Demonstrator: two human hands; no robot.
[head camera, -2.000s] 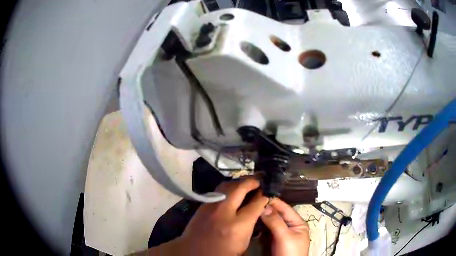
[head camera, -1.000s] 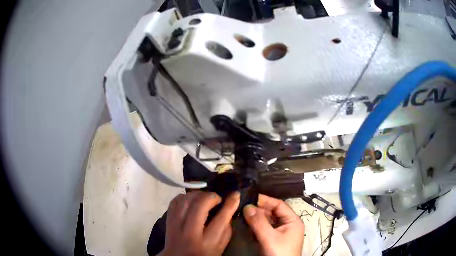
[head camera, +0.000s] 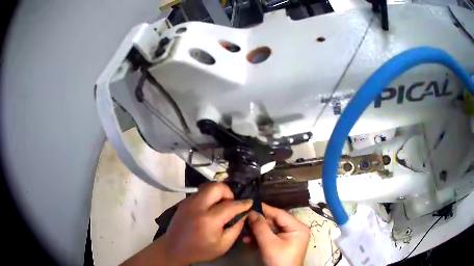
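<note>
The black fabric workpiece is bunched below the presser area, with its edge between the fingertips of both hands. More dark fabric shows at the left of my left hand. My left hand lies left of the needle area, thumb and fingers pinching the fabric. My right hand pinches it from the right, its fingertips next to the left ones. The needle point and any zipper are hidden by hands and dark parts.
The white machine head spans the top. A curved white guard hangs at left. A blue tube with a white lamp head arches at right. A brass-brown bar runs right from the needle. The stained tabletop lies below.
The view has shifted, so the machine sits farther left and the lamp tube shows more. My left hand has changed its finger position, now pinching close to the right fingertips. Both hands still hold the fabric.
</note>
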